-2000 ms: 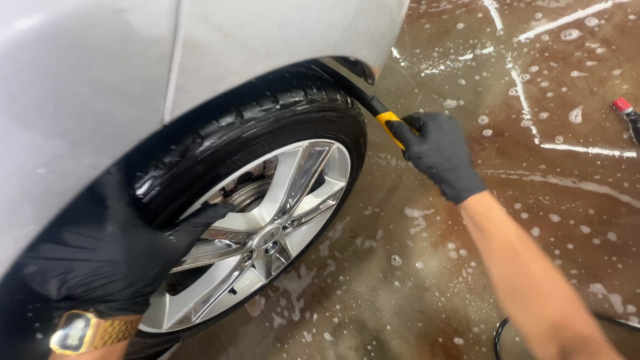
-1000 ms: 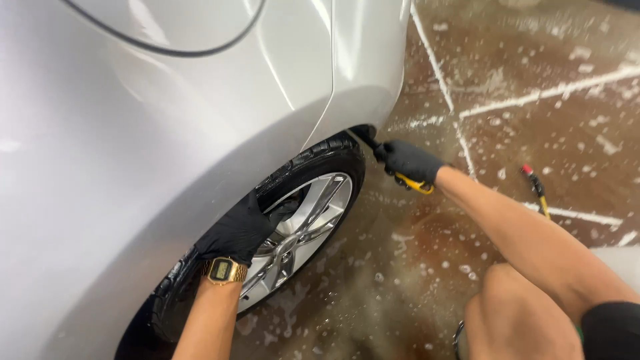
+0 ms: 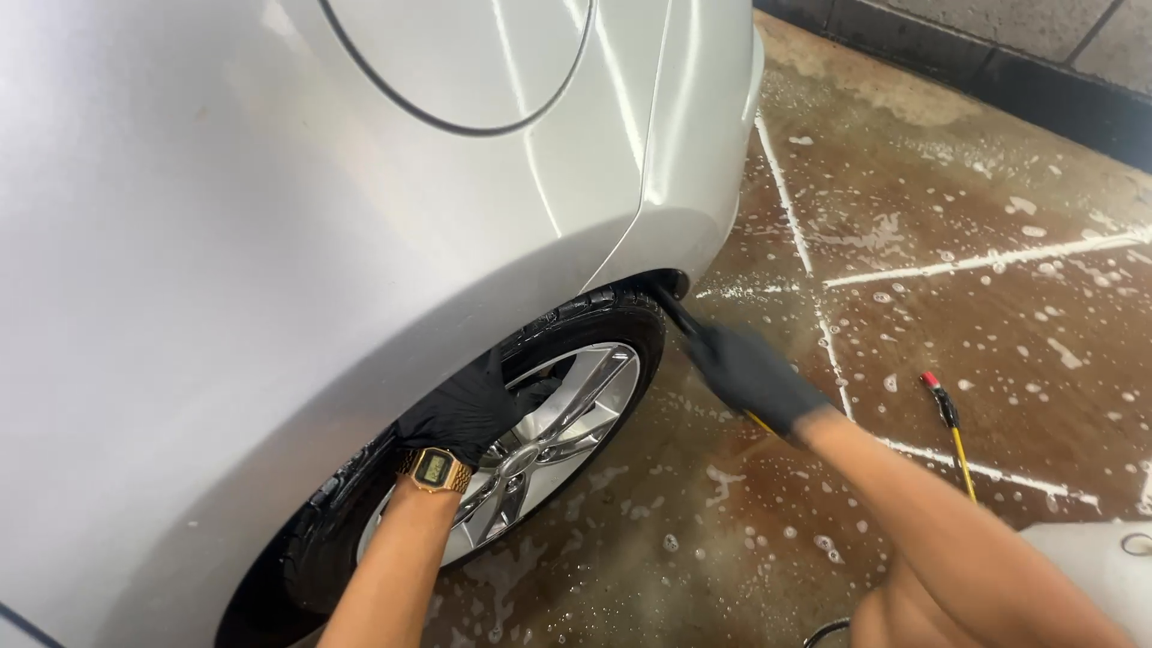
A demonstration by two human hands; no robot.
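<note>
A silver car body (image 3: 360, 252) fills the left side, with a wet black tire (image 3: 650, 335) and a silver alloy wheel (image 3: 576, 396) under its arch. My left hand (image 3: 472, 405), in a black glove with a gold watch above it, rests on the tire's upper side, its fingertips reaching toward the spokes. My right hand (image 3: 751, 378), black-gloved and slightly blurred, is closed around a brush or similar tool (image 3: 679, 310) with a black shaft and some yellow at the handle. The tool's far end is hidden in the gap between tire and wheel arch.
On the wet, foam-spotted brown floor (image 3: 900, 342) with white lines lies a slim tool (image 3: 949, 423) with a red tip and yellow shaft. A block wall (image 3: 1017, 36) with a dark base stands at the upper right. A whitish object (image 3: 1080, 558) and part of a dark hose (image 3: 826, 630) show low right.
The view has shifted widely, now taking in the wall. My left hand remains at the wheel. My right hand still holds the tool at the far end of the arch.
</note>
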